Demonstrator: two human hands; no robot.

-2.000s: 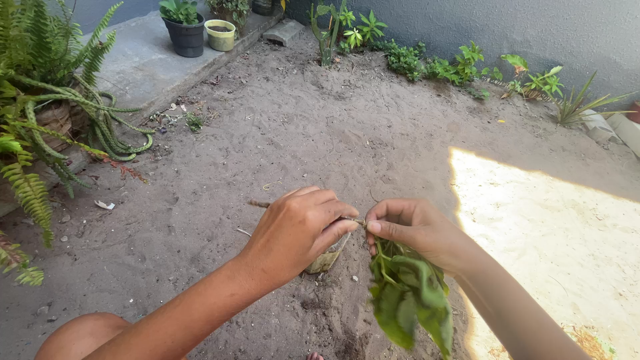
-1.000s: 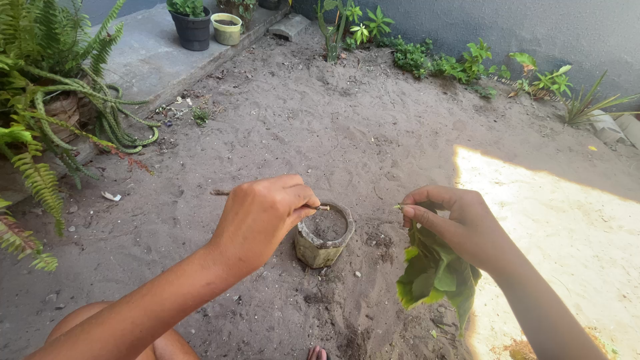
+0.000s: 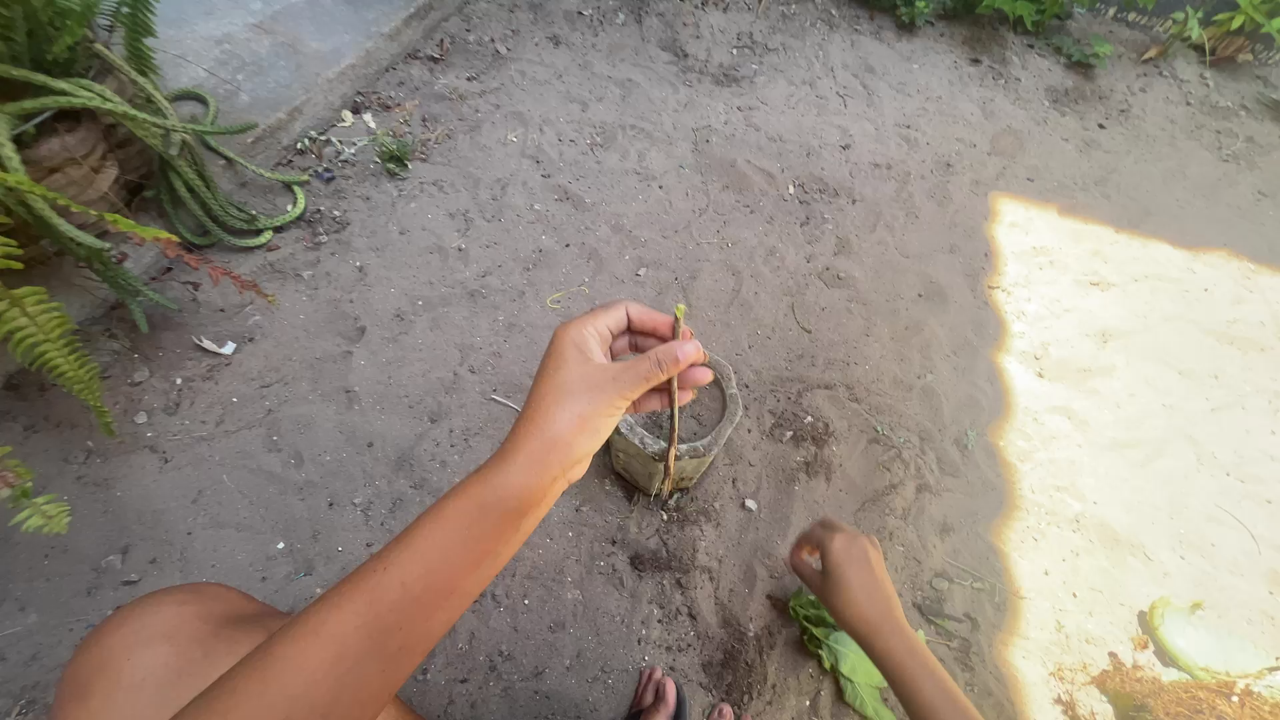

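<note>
Between thumb and fingers, my left hand point(image 3: 635, 365) holds a thin brown stem cutting point(image 3: 674, 420) upright, its green cut tip at the top. Behind the stem stands a faceted concrete-like pot point(image 3: 722, 430) with soil inside, partly covered by my fingers. My right hand point(image 3: 835, 560) is low on the right with its fingers curled, just above green leaves point(image 3: 850, 665) that lie on the sandy ground. Whether its fingers still touch a leaf cannot be made out.
Sandy soil point(image 3: 480, 280) surrounds the pot. A fern point(image 3: 50, 340) and trailing green cactus-like stems point(image 3: 200, 190) are at the left, beside a concrete slab point(image 3: 290, 50). Small plants point(image 3: 1080, 45) grow at the top right. A sunlit patch lies at the right, and a foot point(image 3: 655, 695) at the bottom.
My right hand has moved down, and the leaves that hung from it are on the ground. My left hand has turned the stem from lying sideways to upright. The view has tilted down.
</note>
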